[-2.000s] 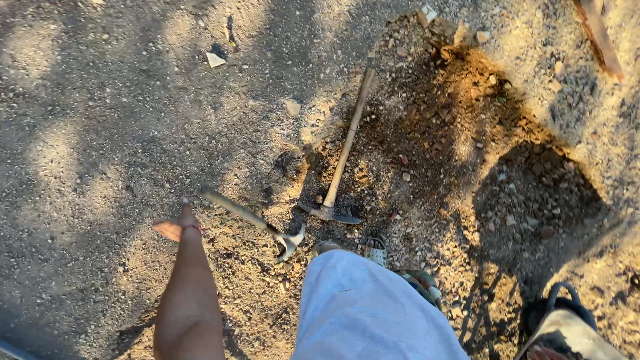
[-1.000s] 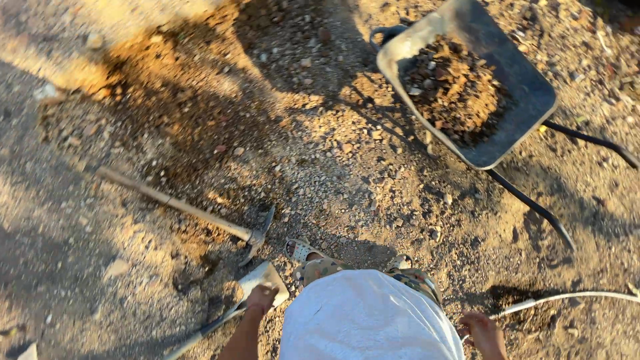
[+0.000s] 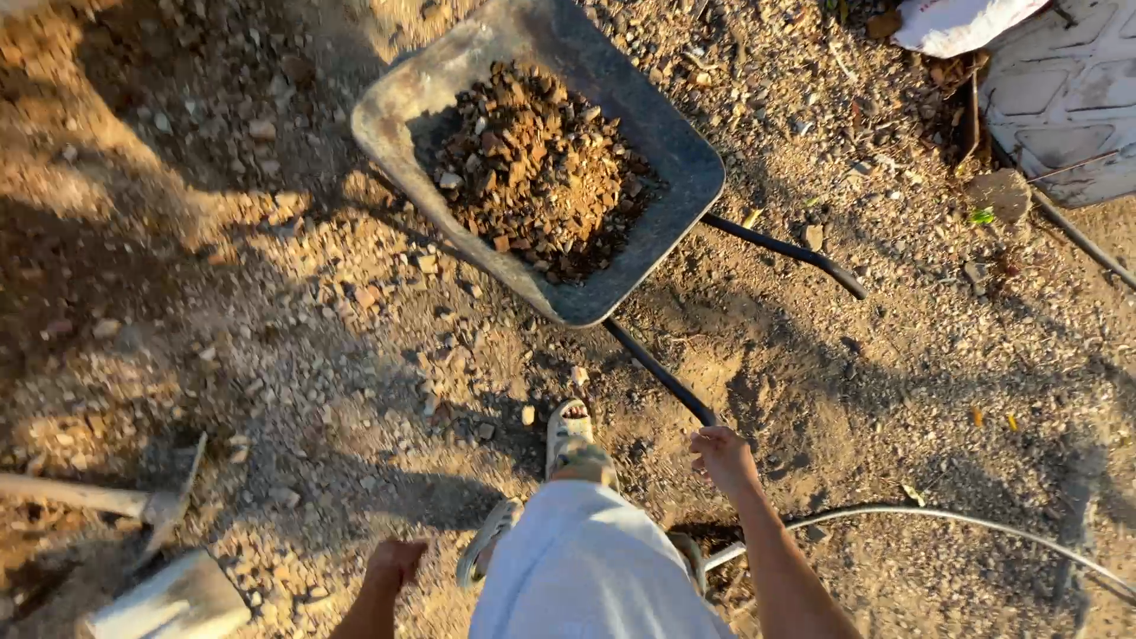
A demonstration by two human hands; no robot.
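Observation:
A metal wheelbarrow [image 3: 657, 160] holds a heap of soil and broken stones [image 3: 541, 173]. My right hand [image 3: 726, 457] is at the end of its nearer black handle [image 3: 661, 371], fingers curled; whether they grip it cannot be told. My left hand [image 3: 397, 564], blurred, hangs at the bottom with nothing seen in it, fingers loosely bent. At the lower left lies a pickaxe [image 3: 164, 508] with a wooden handle, and below its head is a broad metal tool blade [image 3: 177, 602] whose handle is out of sight.
Loose stones and gravel cover the ground. A pale hose or cable [image 3: 941, 512] curves across the lower right. At the upper right are a grey moulded panel [image 3: 1056, 98], a white sack [image 3: 963, 22] and a chunk of stone [image 3: 1001, 195]. My sandalled foot [image 3: 568, 430] stands below the wheelbarrow.
The view has swung right. My left hand was at the broad metal blade a second ago and is now away from it. My right hand has come up to the wheelbarrow's nearer handle.

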